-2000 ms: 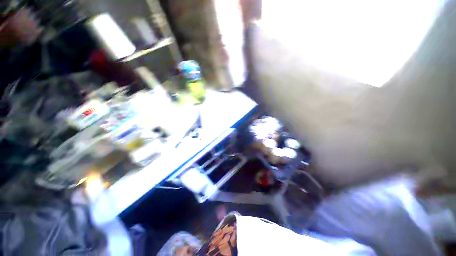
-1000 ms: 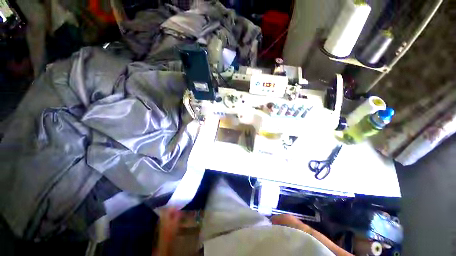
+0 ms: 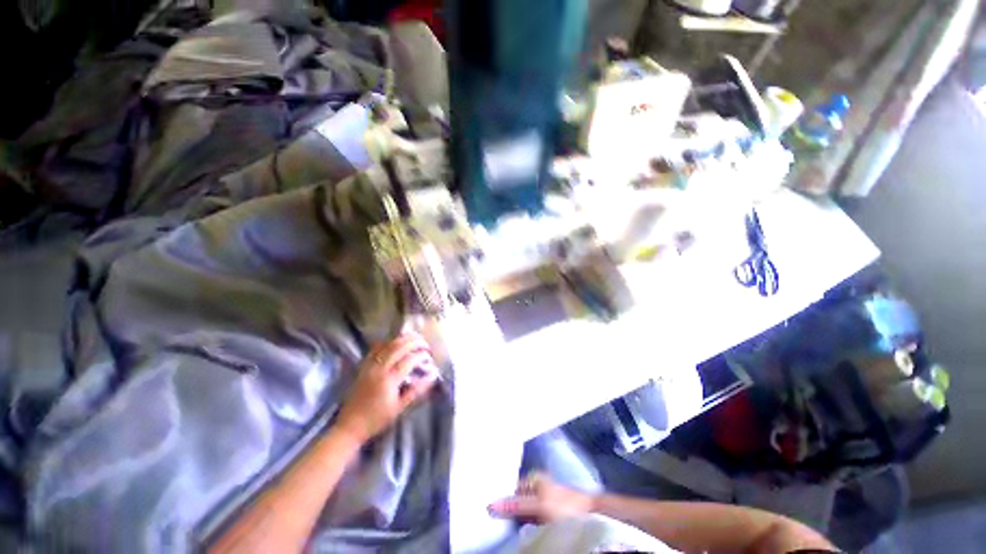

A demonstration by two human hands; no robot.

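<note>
My left hand (image 3: 391, 381) is on the grey satin curtain fabric (image 3: 216, 314) just in front of the needle area, its fingers bunched on the cloth edge. My right hand (image 3: 541, 498) is lower, at the white heading tape (image 3: 482, 433), with fingertips on the tape's right edge. The tape runs from the needle area down to my lap. The sewing machine (image 3: 638, 206) is white and blurred. A dark green-blue box (image 3: 517, 97) stands above its left end. The needle itself cannot be made out.
Black scissors (image 3: 759, 260) lie on the white table (image 3: 822, 238) at the right. A bottle with a blue cap (image 3: 822, 124) stands behind. A dark bin with thread cones (image 3: 908, 368) is at the lower right. More grey fabric is heaped at the back left.
The view has swung from the right back to the machine and closer to it. My left hand now shows on the fabric near the needle area and my right hand at the tape.
</note>
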